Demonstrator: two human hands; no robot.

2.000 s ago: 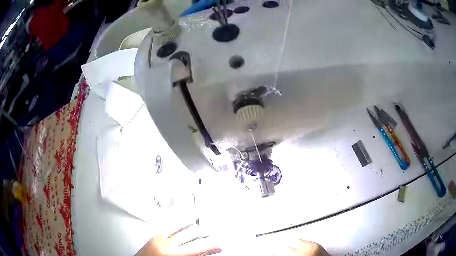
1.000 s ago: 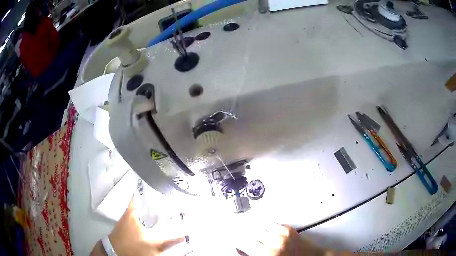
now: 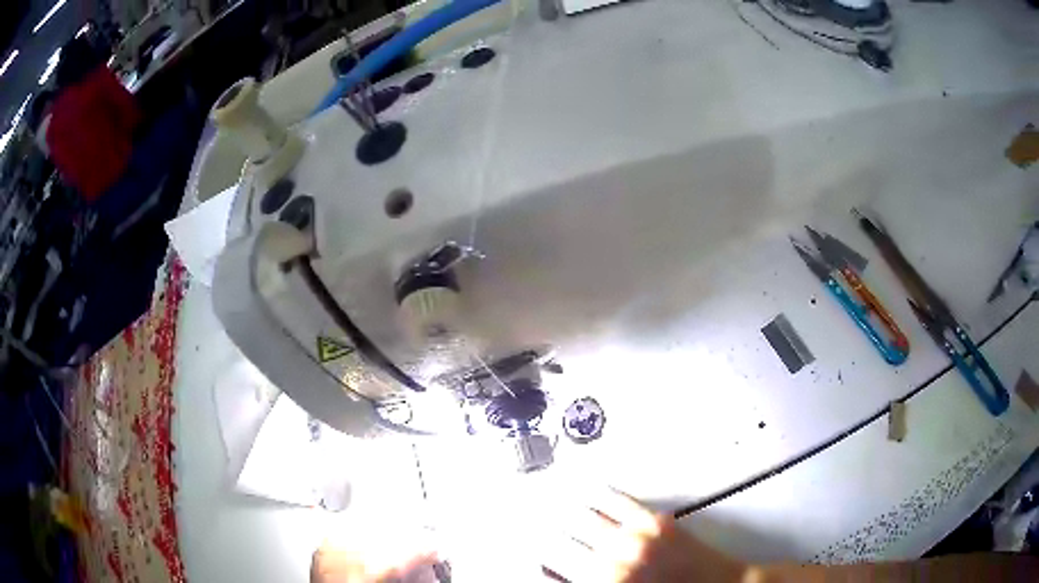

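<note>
The presser foot of the off-white sewing machine head shows as a dark metal cluster under a very bright lamp. My right hand lies flat on the bed to the lower right of the foot, fingers pointing left. My left hand is at the bottom edge, left of the foot, partly cut off and washed out. Glare between the hands hides any cloth there, so I cannot tell whether either hand holds something. White fabric pieces lie left of the head.
Blue and orange thread snips, a longer dark tool with a blue end and a grey metal plate lie on the right. A blue tube runs behind the head. A red-edged tan board is at left. A person in red is beyond.
The view has shifted, and the machine sits further left. Since one second ago, my left hand has moved from beside the white pieces down to the bottom edge. My right hand stays near the foot.
</note>
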